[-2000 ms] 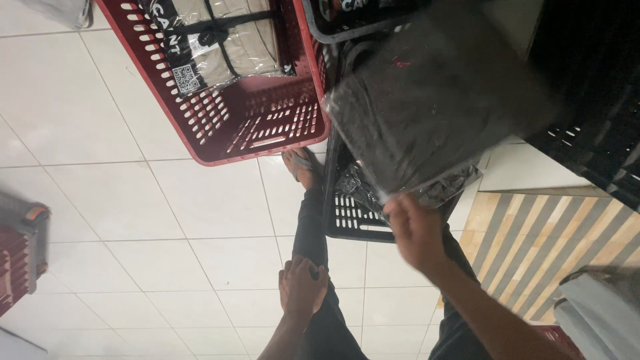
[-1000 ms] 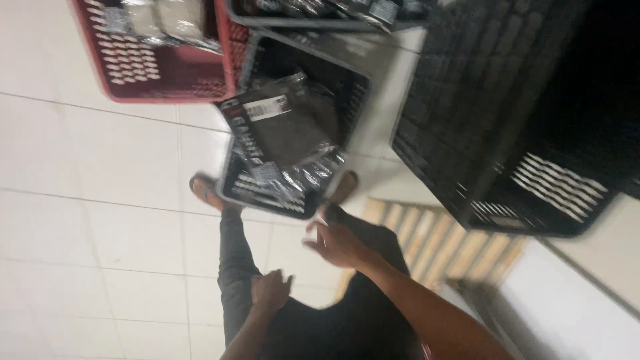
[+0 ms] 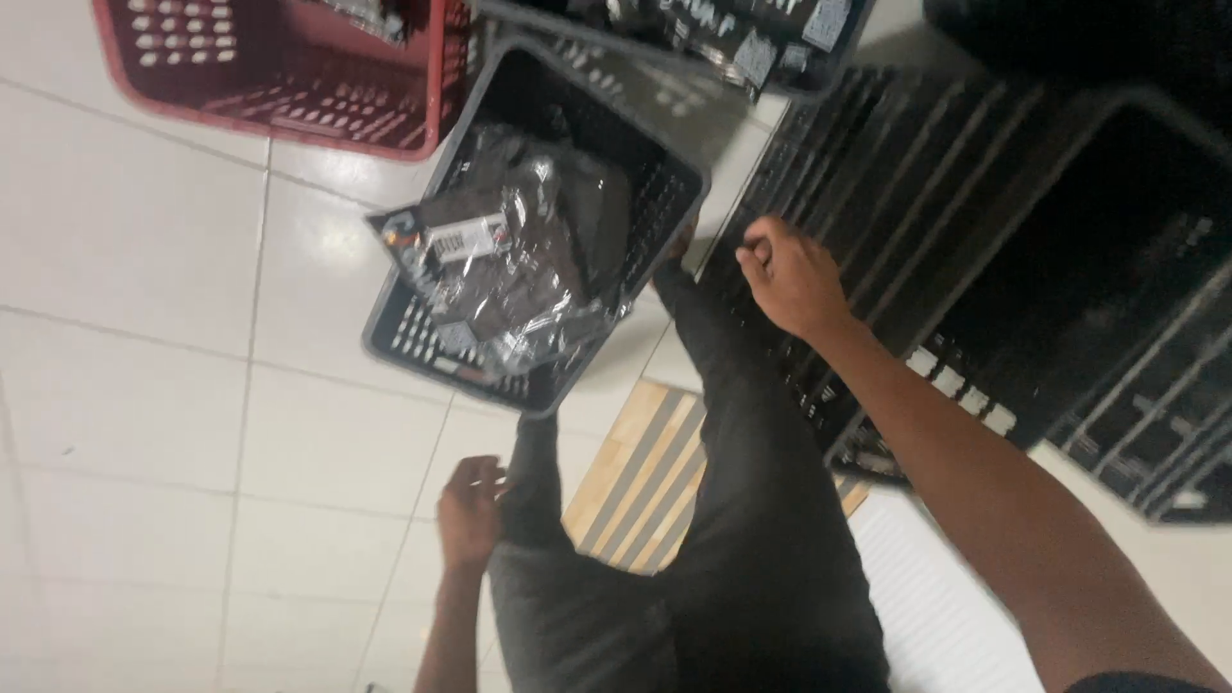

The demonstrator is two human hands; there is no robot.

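Note:
Before my legs a dark plastic basket (image 3: 681,171) stands on the floor, tilted in view. In it lies a clear plastic bag with dark folded cloth (image 3: 529,260), bearing a white label; one corner overhangs the left rim. My left hand (image 3: 472,510) hangs beside my knee with nothing seen in it. At the right, my right hand (image 3: 794,279) has its fingers curled and holds nothing that I can see; it is over or beside a large black slatted crate (image 3: 895,192). Whether it touches the crate, I cannot tell.
A red plastic basket (image 3: 279,135) stands upper left, with a packet at its top edge. Another dark basket (image 3: 616,40) with packets is at the top. A striped wooden board (image 3: 635,481) lies between my legs, and a white ridged surface (image 3: 934,587) is lower right.
Two seconds ago my right hand held the dark bagged item; a second ago the bag lay in the dark basket, released. My right hand has since moved right, toward the black crate. The view has shifted.

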